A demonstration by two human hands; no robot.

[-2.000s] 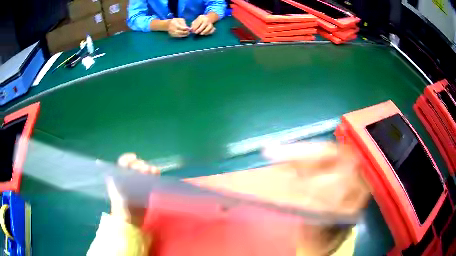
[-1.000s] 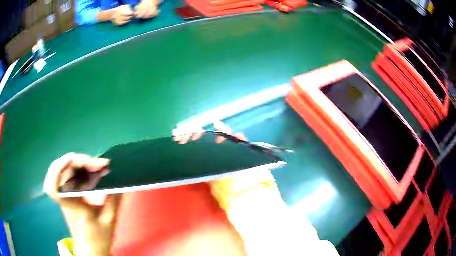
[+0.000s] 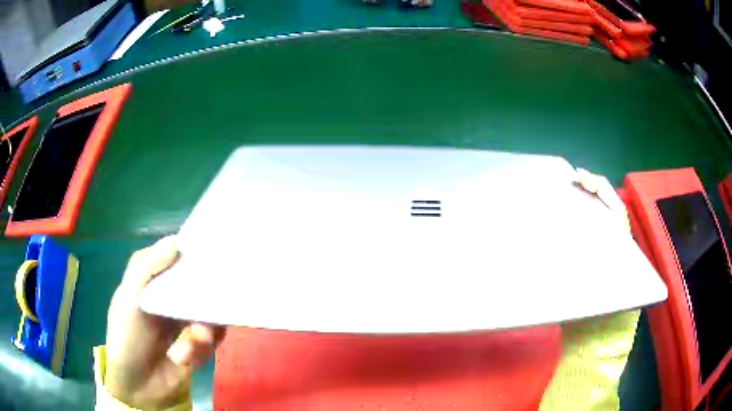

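Observation:
A laptop lid assembly (image 3: 385, 257) is held up in front of me, its plain white back cover towards me and a small dark striped logo near its middle. My left hand (image 3: 152, 329) grips its left edge, thumb near the side and fingers beneath. My right hand (image 3: 598, 189) is at its right edge; only some fingers show past the upper right corner, the rest is hidden behind the panel. The black screen side is out of sight. A red foam piece (image 3: 385, 369) lies below the panel.
Foam trays with dark screens stand at right (image 3: 654, 241) and at left (image 3: 84, 172). A blue tape dispenser (image 3: 52, 305) is at lower left. A blue box with a flat top (image 3: 80, 56) is at far left. Stacked foam trays (image 3: 546, 20) are across the green belt (image 3: 337, 88).
The panel was nearly edge-on with its dark side showing; it has turned so its white back faces me. The view has swung left, bringing the dispenser and left trays back in.

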